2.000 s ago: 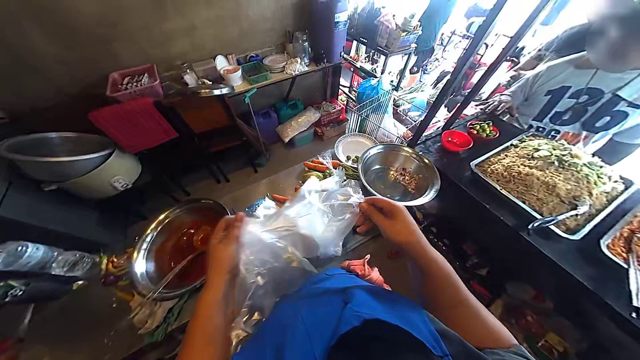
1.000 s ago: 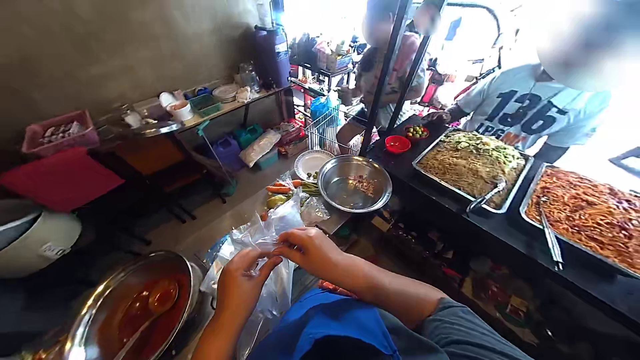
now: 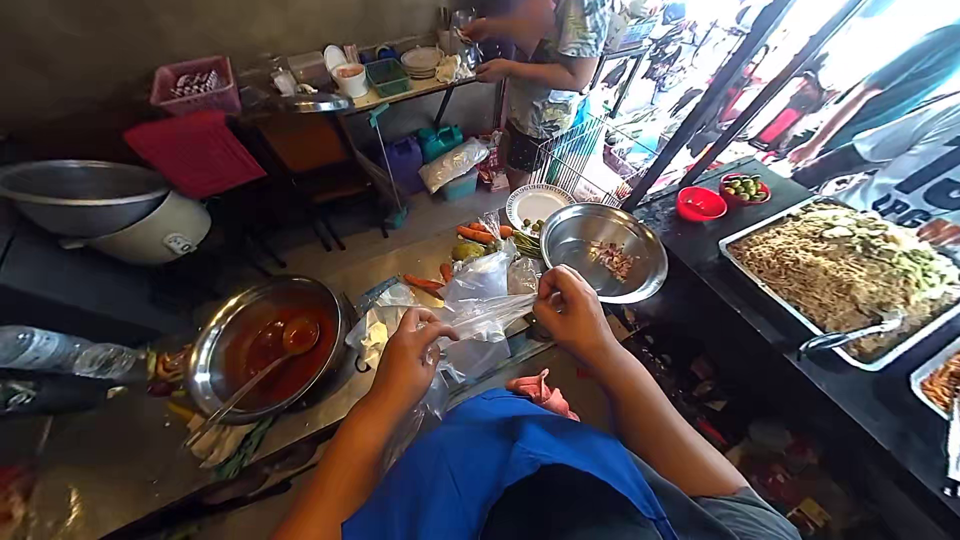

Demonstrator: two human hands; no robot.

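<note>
A clear plastic bag (image 3: 491,315) is stretched between my two hands over the low table. My left hand (image 3: 412,349) pinches one side of it, and my right hand (image 3: 566,307) grips the other end. More clear bags (image 3: 480,277) lie just beyond. To the left stands a steel bowl of red sauce (image 3: 262,360) with a ladle (image 3: 300,335) in it. Close past my right hand is a steel basin (image 3: 604,251) holding a little chopped food. Carrots (image 3: 480,232) and a patterned plate (image 3: 538,206) are behind the bags.
On the dark counter at right are a tray of noodles (image 3: 847,277) with tongs (image 3: 851,334) and two red bowls (image 3: 701,204). A person (image 3: 551,67) stands by the back shelf, another at far right. A rice cooker (image 3: 154,232) and plastic bottles (image 3: 71,351) are at left.
My hands, close together a second ago, have moved apart with the plastic bag stretched between them. A person now stands at the back shelf. The view has swung left.
</note>
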